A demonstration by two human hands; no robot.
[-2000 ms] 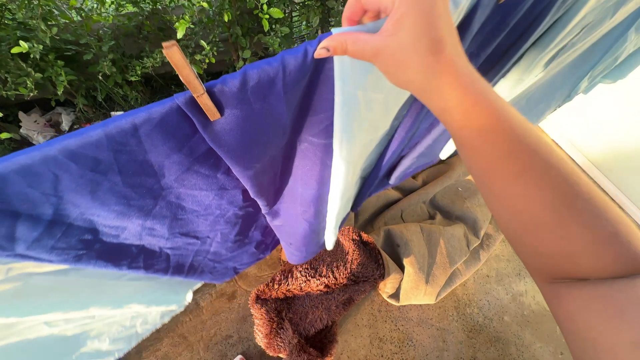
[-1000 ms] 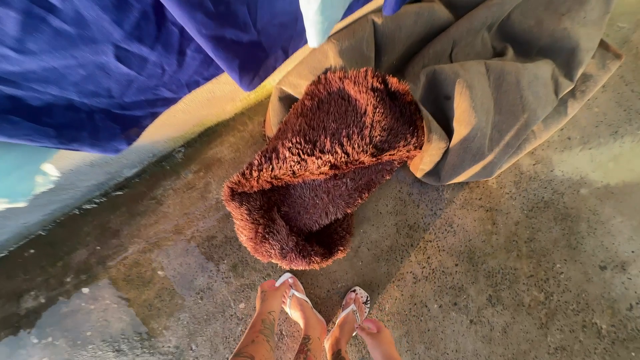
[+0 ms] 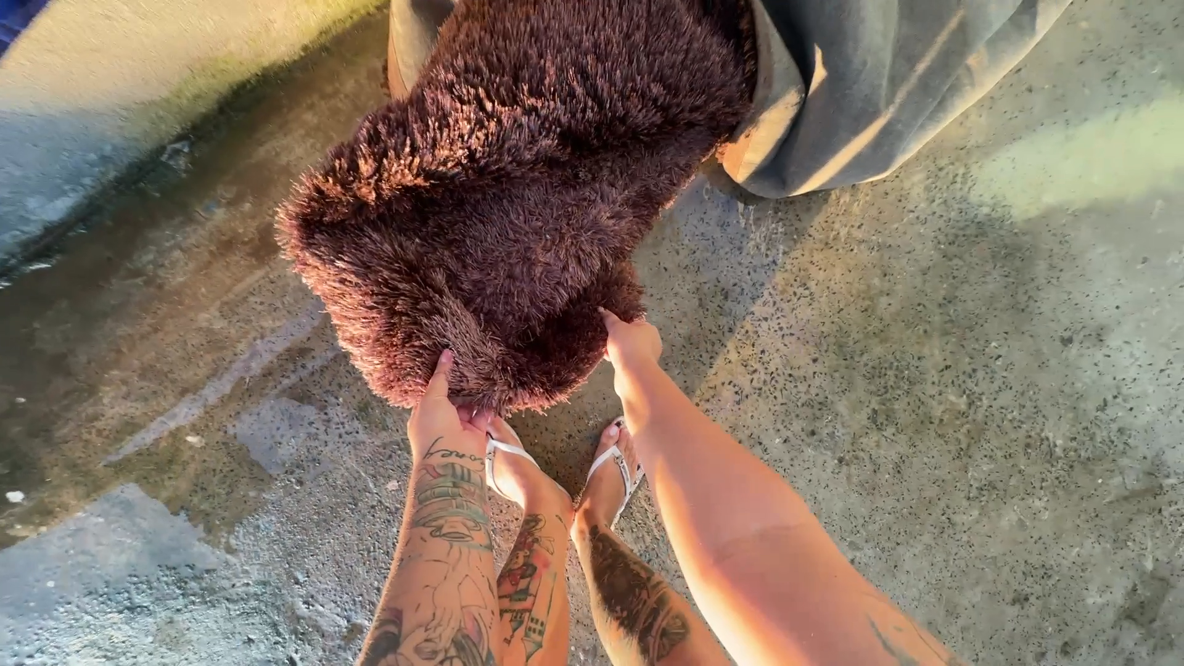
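A shaggy brown rug [image 3: 518,213] lies bunched in front of me, its near end lifted in both hands. My left hand [image 3: 449,402] grips the near left edge, thumb on top of the pile and most fingers hidden beneath. At the near right edge, my right hand [image 3: 632,342] is closed on the rug, with part of its fingers out of sight in the pile. The rug's far end touches a grey-brown cloth [image 3: 860,92] at the top.
Under the rug is a rough concrete floor [image 3: 925,398] with damp patches. My feet in white flip-flops [image 3: 615,462] stand just below the rug. A low pale wall [image 3: 111,102] runs along the upper left, with a bit of blue fabric [image 3: 17,20] at the corner.
Two seconds ago one hand held the hanging blue and white fabric. One second ago neither hand was in view; now both hold the rug's near end. The view has tilted down.
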